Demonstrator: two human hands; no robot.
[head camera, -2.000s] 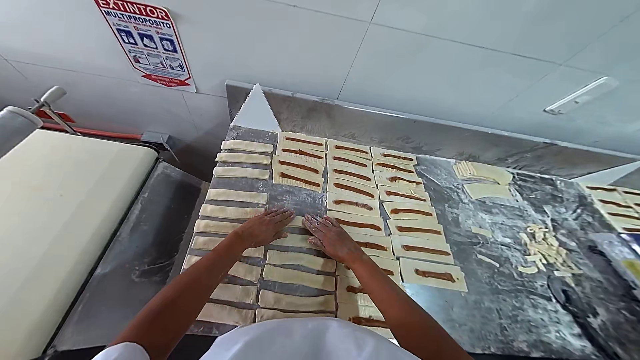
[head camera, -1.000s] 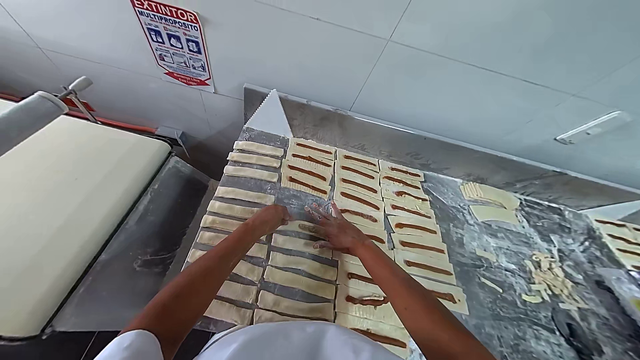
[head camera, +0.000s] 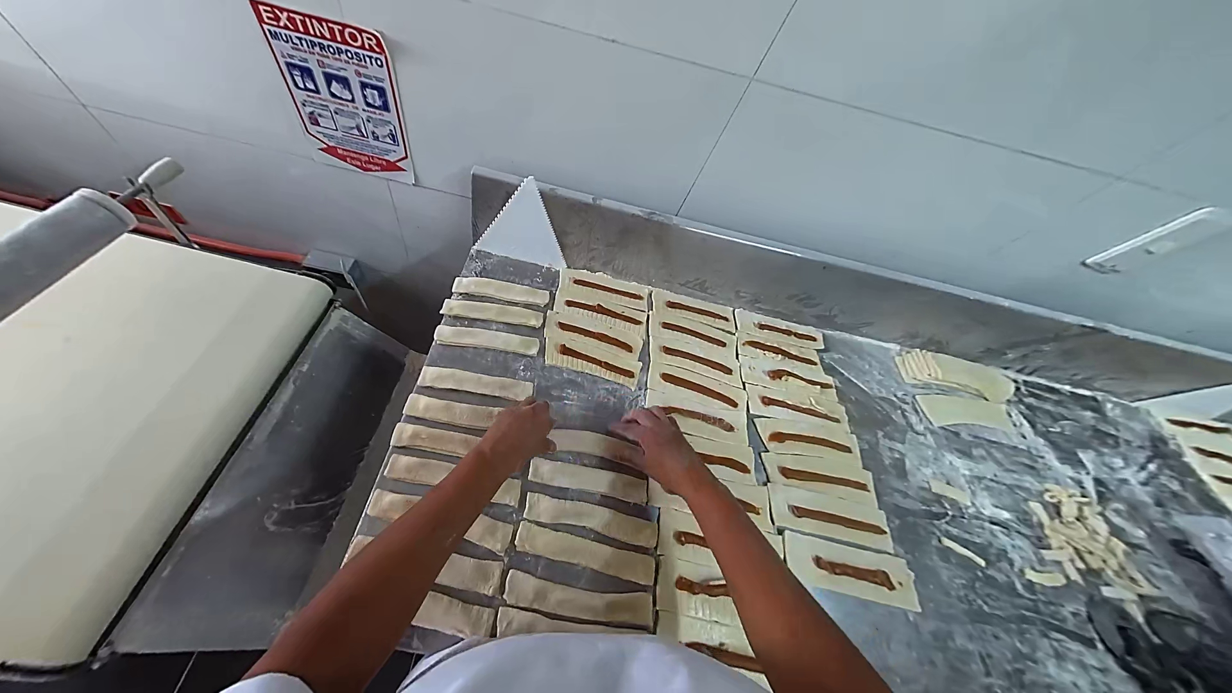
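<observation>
My left hand (head camera: 521, 432) and my right hand (head camera: 660, 445) rest at the two ends of a rolled dough strip (head camera: 589, 446), the uppermost of the second column. Their fingers are bent and partly hidden, so a grip is unclear. Below it and in the column at its left lie several folded dough strips (head camera: 585, 549). Flat dough rectangles (head camera: 597, 358), each with a line of brown filling, lie beyond my hands; more such rectangles (head camera: 833, 520) form columns at the right.
A white toothed scraper (head camera: 525, 226) leans on the metal backsplash (head camera: 674, 250). At the left is a dough sheeter's belt (head camera: 164, 385) with a roller (head camera: 58, 241). Dough scraps (head camera: 1083, 539) and flat dough pieces (head camera: 962, 409) lie on the floured metal table (head camera: 972, 616). A wall sign (head camera: 337, 91) hangs behind.
My hands have stayed around the top of the second column. The fingers have shifted, and a rolled strip now shows between them. The view has turned slightly.
</observation>
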